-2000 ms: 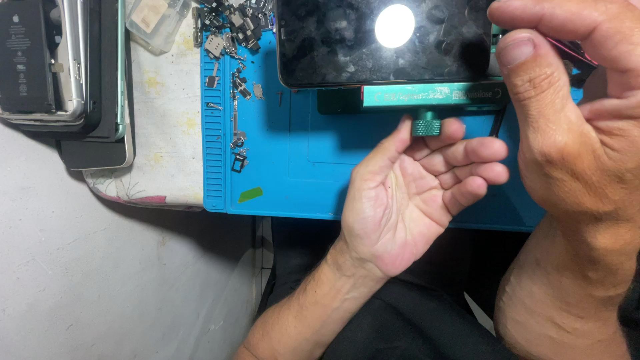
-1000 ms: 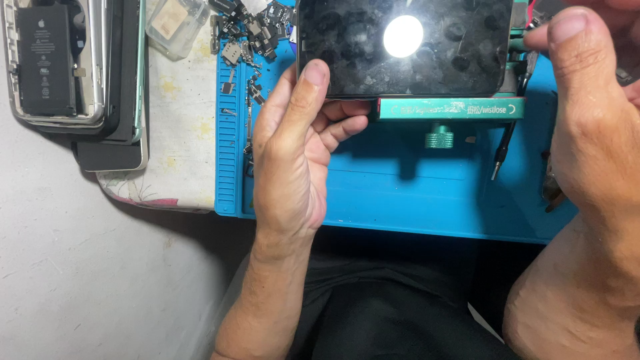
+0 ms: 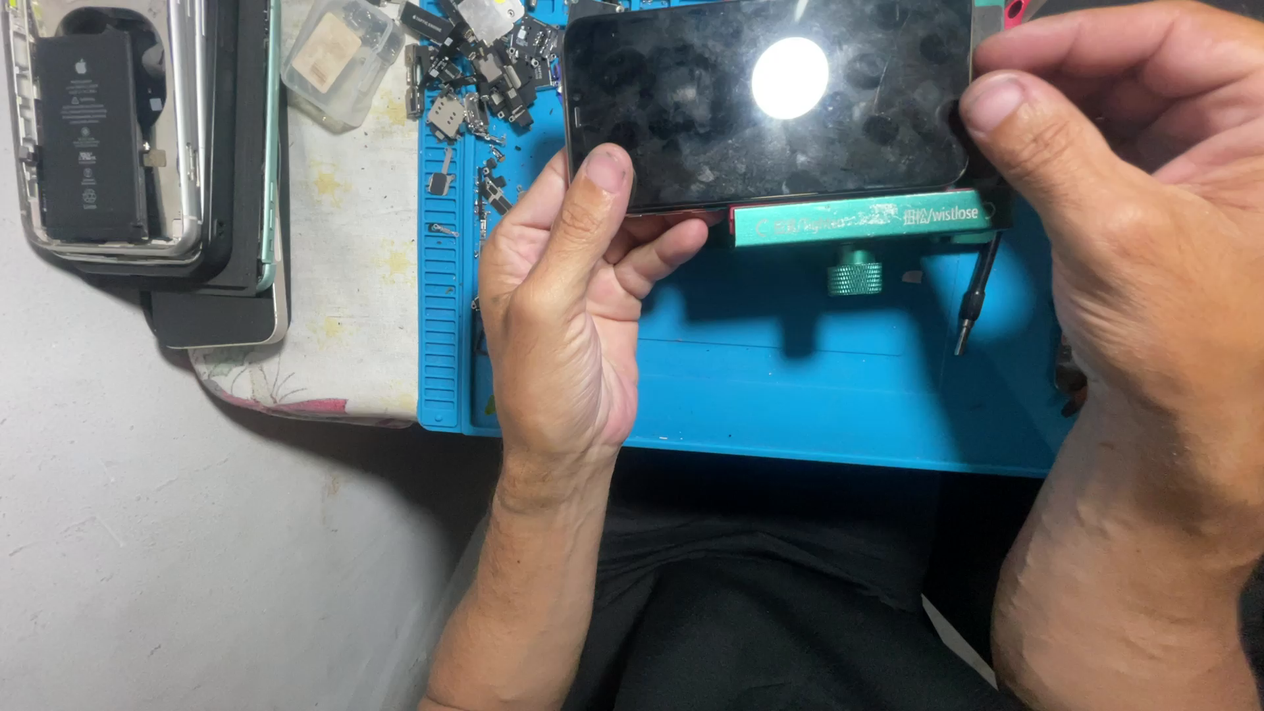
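Observation:
A smartphone with a dark, smudged glass screen lies sideways at the top, a round light reflected in it. My left hand grips its lower left corner, thumb on the screen edge and fingers underneath. At the phone's right end, the thumb and index finger of my right hand pinch the edge; the other fingers are partly cut off by the frame. Directly below the phone is a green metal clamp fixture with a knurled knob. How the phone rests on the fixture is hidden.
A blue silicone work mat lies beneath. Small phone parts are heaped at its upper left, near a clear plastic box. Phone housings, one with a battery, are stacked at far left. A screwdriver points down beside the fixture.
My left hand has gone from the fixture's knob to the phone's lower left corner and holds it. My right hand moved off the phone's right end, then came back to it.

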